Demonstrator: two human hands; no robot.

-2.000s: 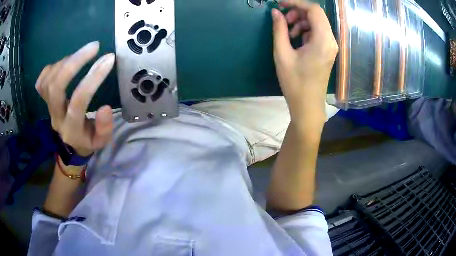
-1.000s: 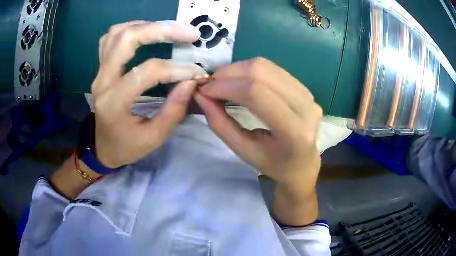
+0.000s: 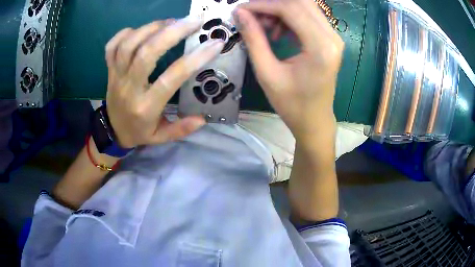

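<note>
A silver plate [image 3: 211, 108] with round slotted cut-outs lies on the green bench in front of me, its near end at my clothing. My left hand [image 3: 151, 86] is spread over its left side, fingertips at the upper of the two nearest cut-outs, with nothing seen in it. My right hand [image 3: 297, 68] is over the plate's upper right, thumb and bent fingers near the plate's far part. Whether it pinches a ring cannot be told. Copper-coloured rings [image 3: 327, 11] lie on the bench, partly hidden by my right hand.
At the left is a stack of similar plates [image 3: 27, 57]. At the right is a clear tray [image 3: 406, 138] with long copper-coloured rows. Another person's sleeve [image 3: 450, 167] is at the right edge. A black grid [image 3: 422, 242] is low at the right.
Since one second ago my hands have moved apart from their joined pinch; the right moved up and right. The nearest cut-out now shows. Earlier still, the view lay further right and the hands were wide apart.
</note>
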